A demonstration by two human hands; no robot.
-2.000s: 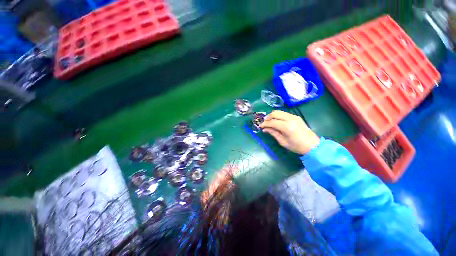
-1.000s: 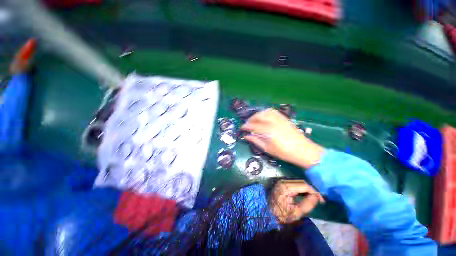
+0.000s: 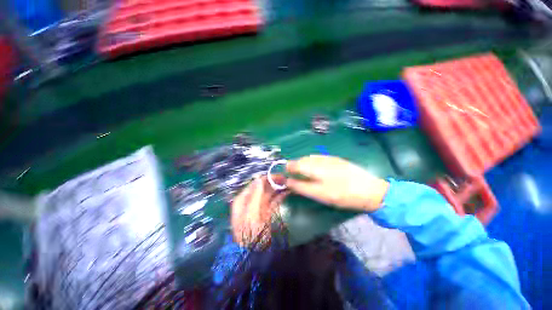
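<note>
The view is blurred. A thin pale ring is upright between my two hands, in front of me. My right hand holds it at its right side with the fingertips. My left hand is at its lower left, fingers bent and partly covered by dark hair; whether it grips the ring or another part is unclear. A loose pile of round dark-and-silver units lies just left of and behind my hands. One more round unit lies apart, beyond my right hand.
A white sheet with blurred rows of marks lies at the left. A blue box with white contents stands at the back right, beside a coral compartment tray. A lower coral bin is under it. Another coral tray is across the green belt.
The view has swung back to the left sheet's far side and the right trays. My right hand has left the pile and met my left hand, with a pale ring now between them.
</note>
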